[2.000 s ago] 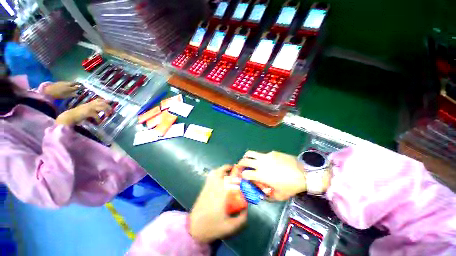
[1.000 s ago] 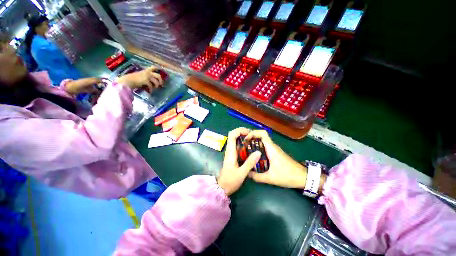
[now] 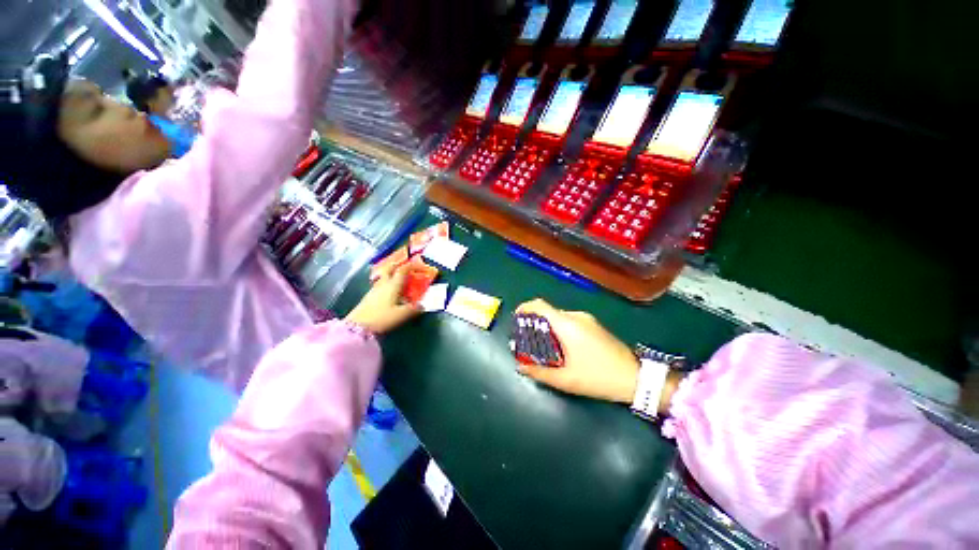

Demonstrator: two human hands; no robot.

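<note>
My right hand [image 3: 590, 355] holds a stack of several thin batteries [image 3: 537, 339], their dark striped edges facing left, above the green bench. My left hand [image 3: 384, 301] is at the loose batteries, its fingertips at an orange battery [image 3: 421, 284]; whether it grips one is unclear. A white battery [image 3: 444, 254] lies behind it. A white and yellow battery [image 3: 473, 306] lies between my hands.
A clear tray of open red flip phones [image 3: 617, 242] stands on a brown board [image 3: 537, 239] behind. A blue pen [image 3: 550, 268] lies before it. A co-worker in pink [image 3: 172, 247] reaches up at left, beside trays of phones [image 3: 311, 220].
My hands were together around the stack; now the left has moved left to the loose batteries and the right alone holds the stack. The co-worker's arm has risen from the trays.
</note>
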